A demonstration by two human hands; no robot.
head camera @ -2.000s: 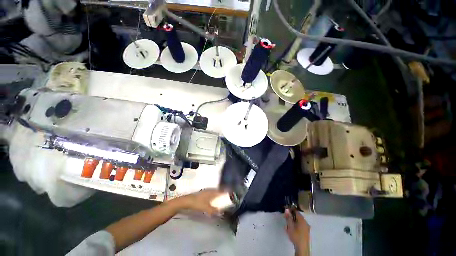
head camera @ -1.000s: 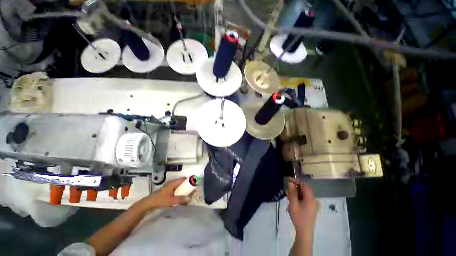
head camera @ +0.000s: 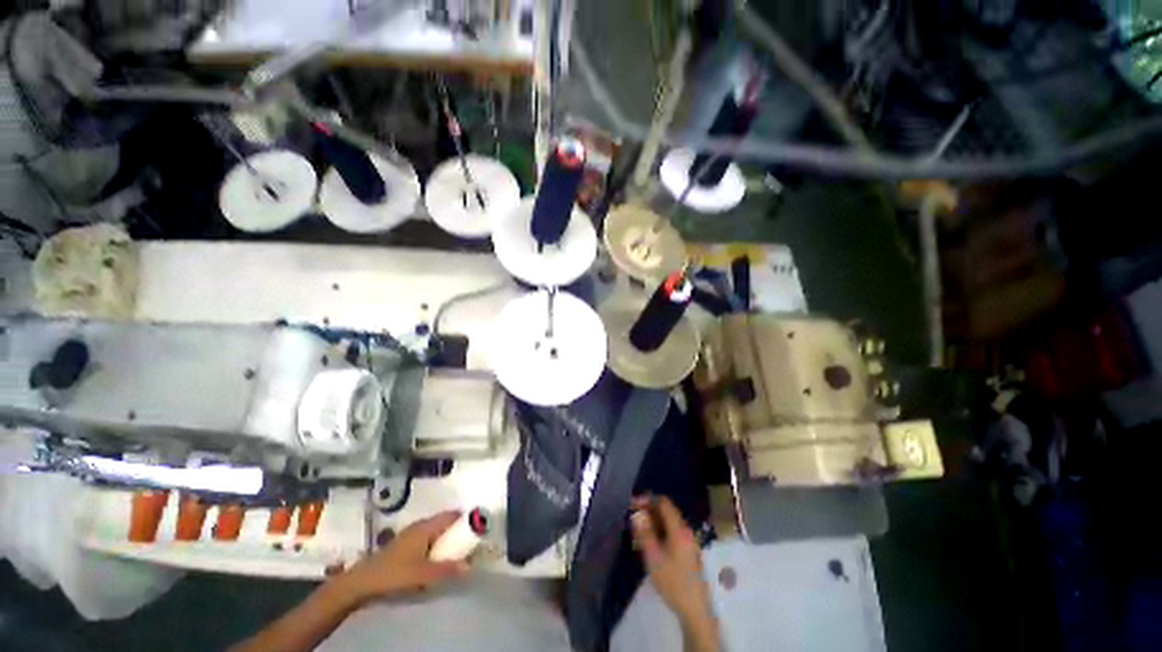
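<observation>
My left hand (head camera: 410, 563) is shut on a white thread cone (head camera: 454, 540) with a red end, low over the front edge of the white machine table. My right hand (head camera: 665, 541) is in front of the dark garment panel (head camera: 621, 465), fingertips close together; whether a thread or small tool is between them is too blurred to tell. The panel hangs down between the two machines. A navy thread cone (head camera: 558, 191) and another navy thread cone (head camera: 663, 313) stand tilted on the cone holder discs (head camera: 551, 369) behind the panel.
A white industrial sewing machine (head camera: 191, 382) with orange knobs (head camera: 229, 521) fills the left. A beige machine (head camera: 796, 395) stands at the right. More discs and navy cones are at the back. Thin metal arms (head camera: 816, 159) cross the upper view. A small round piece (head camera: 728, 577) lies at front right.
My right hand has moved left from beside the beige machine to the dark panel. The dark tool seen in it earlier no longer shows clearly. My left hand still holds the white cone. The view has shifted.
</observation>
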